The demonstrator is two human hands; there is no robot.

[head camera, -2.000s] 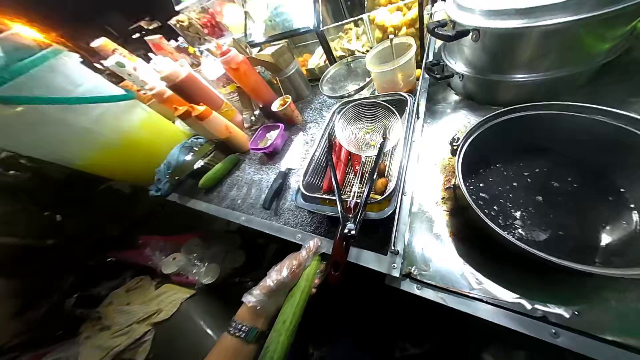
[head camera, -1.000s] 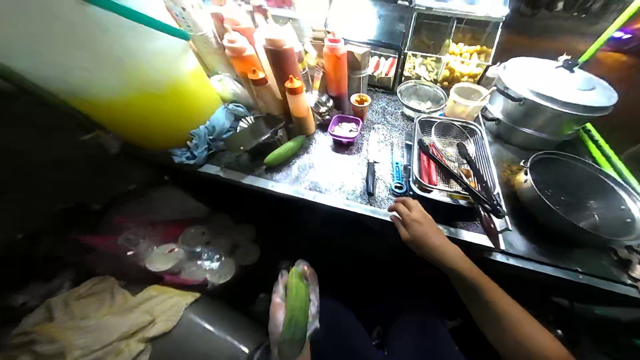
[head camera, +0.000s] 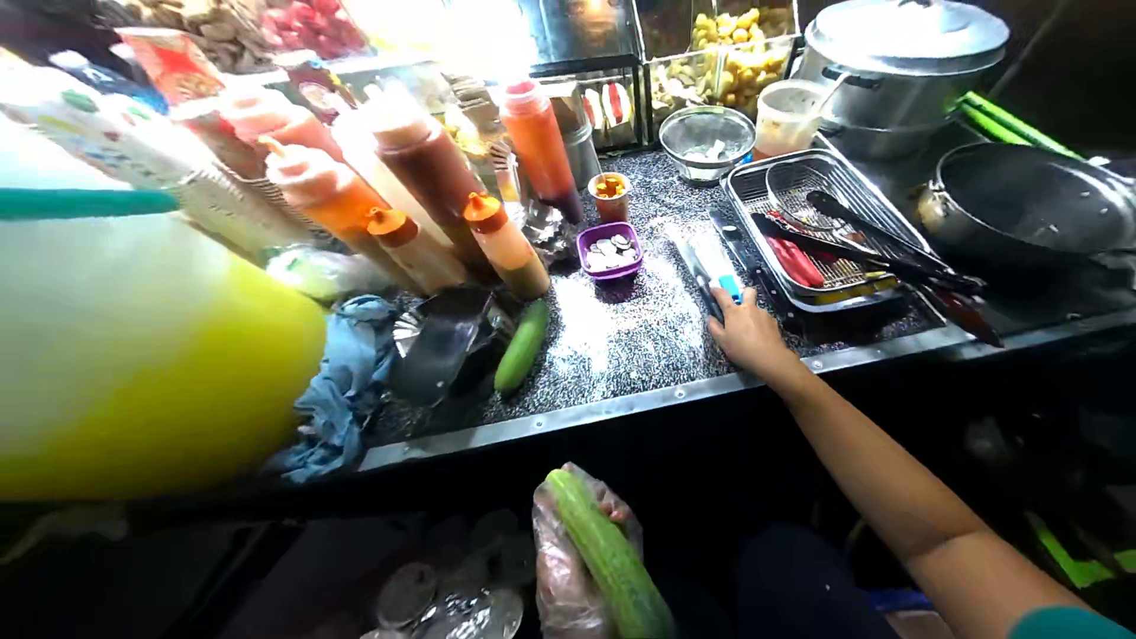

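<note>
A long cucumber (head camera: 608,555) lies in my left hand (head camera: 568,568), which wears a clear plastic glove and is closed around it below the counter's edge. My bare right hand (head camera: 750,333) reaches onto the speckled counter, its fingers at a blue-handled tool (head camera: 730,287) and beside a dark-handled knife (head camera: 701,278); whether it grips either I cannot tell. Another knife (head camera: 735,235) lies to the right of them. Farther left, a smaller cucumber (head camera: 522,346) rests on the counter next to a dark tray (head camera: 439,346).
Sauce bottles (head camera: 506,244) crowd the left, near a purple bowl (head camera: 611,251) and a blue cloth (head camera: 342,386). Right of my hand stand a wire-rack tray (head camera: 825,288) with tongs (head camera: 874,253), a black pan (head camera: 1029,200) and a lidded steamer pot (head camera: 901,71). The counter's metal edge (head camera: 612,408) runs in front.
My right hand has moved from the counter's front edge onto the blue-handled tool and knife. The cucumber stays in my left hand. The view has shifted.
</note>
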